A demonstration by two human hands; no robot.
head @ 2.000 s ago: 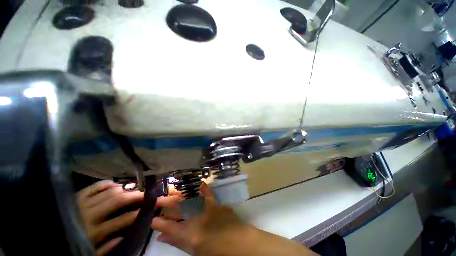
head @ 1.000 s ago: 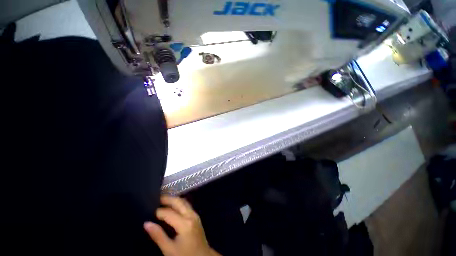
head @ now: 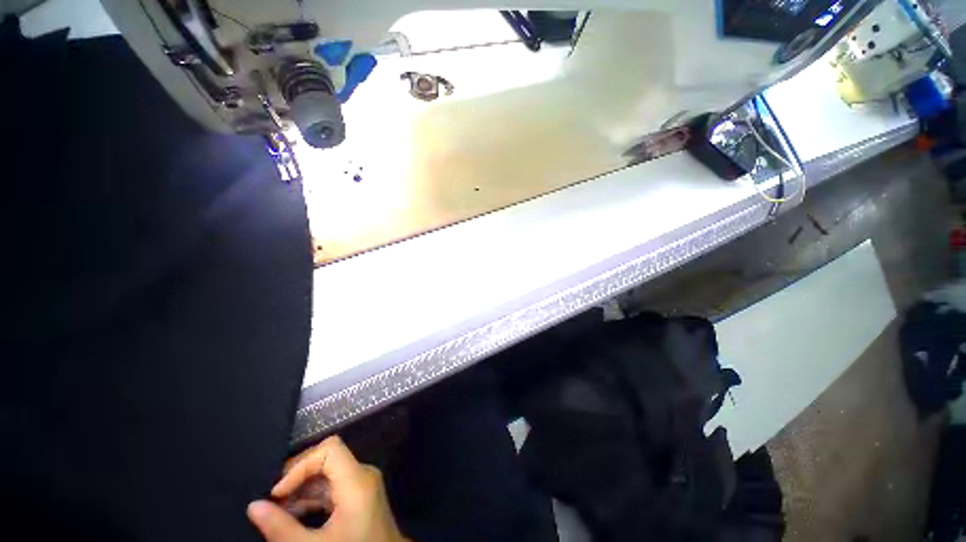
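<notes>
A large black cloth (head: pixel 138 286) covers the left of the table, its right edge running from the lit presser foot (head: pixel 283 157) down over the table's front edge. The white sewing machine (head: pixel 657 64) stands above, with a grey ribbed knob (head: pixel 318 119) close to the needle area. My right hand (head: pixel 328 492) is at the bottom, below the table edge, thumb and index finger curled close together at the cloth's edge. Whether cloth is pinched between them is not clear. My left hand is not in view.
The cream machine bed (head: pixel 466 159) and ruler-marked front edge (head: pixel 508 326) lie to the right. A small black box (head: pixel 726 145) with cables sits on the table. Dark cloth pieces (head: pixel 625 413) are heaped below the edge, beside a pale board (head: pixel 810 339). Another machine part (head: pixel 884 64) stands at upper right.
The view has swung from close above the machine head to the table and cloth. My left hand has left view. Since one second ago, my right hand is lower and further left, its fingers more curled.
</notes>
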